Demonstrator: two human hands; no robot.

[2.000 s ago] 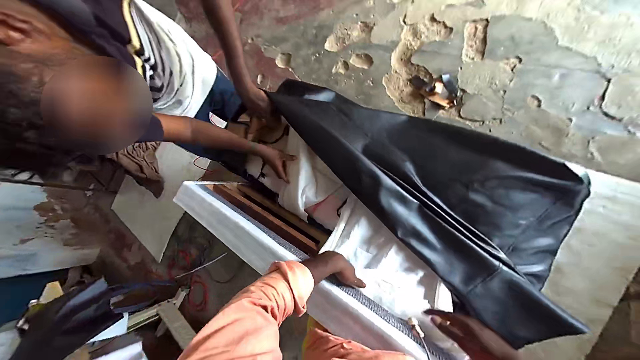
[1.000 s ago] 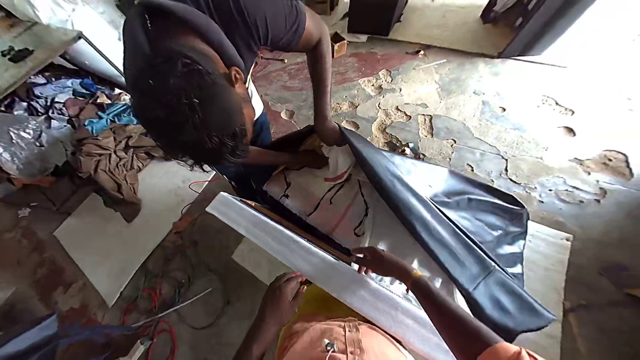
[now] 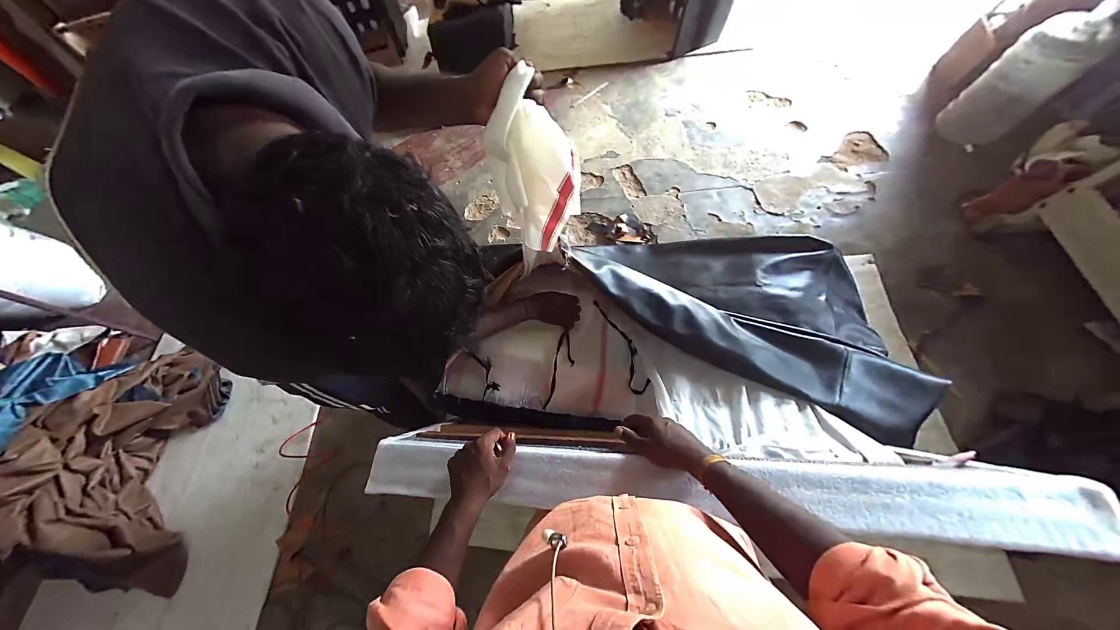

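My left hand (image 3: 481,468) rests with curled fingers at the near edge of a long frame padded in white foam or wadding (image 3: 744,490); whether it holds anything cannot be told. Farther right, my right hand (image 3: 665,442) touches the frame's inner edge, beside a dark fabric strip (image 3: 525,413). Inside the frame lies white cloth (image 3: 726,402) with black ties (image 3: 626,346) on it. Black leather-like material (image 3: 744,306) is folded back over the far side. Opposite me, a co-worker's hand (image 3: 499,83) lifts a white cloth with a red stripe (image 3: 547,175); the co-worker's other hand (image 3: 553,309) reaches inside.
The co-worker (image 3: 262,219) leans over the frame's left end. Crumpled brown and blue fabric (image 3: 96,464) lies at the left by a pale board (image 3: 219,499), with a red cable (image 3: 293,451) near it. Broken concrete floor (image 3: 700,192) spreads beyond; wrapped bundles (image 3: 1024,79) stand at upper right.
The co-worker's hand has risen with the striped white cloth, pulling it up from the frame. The black material stays folded back. My hands remain along the near side.
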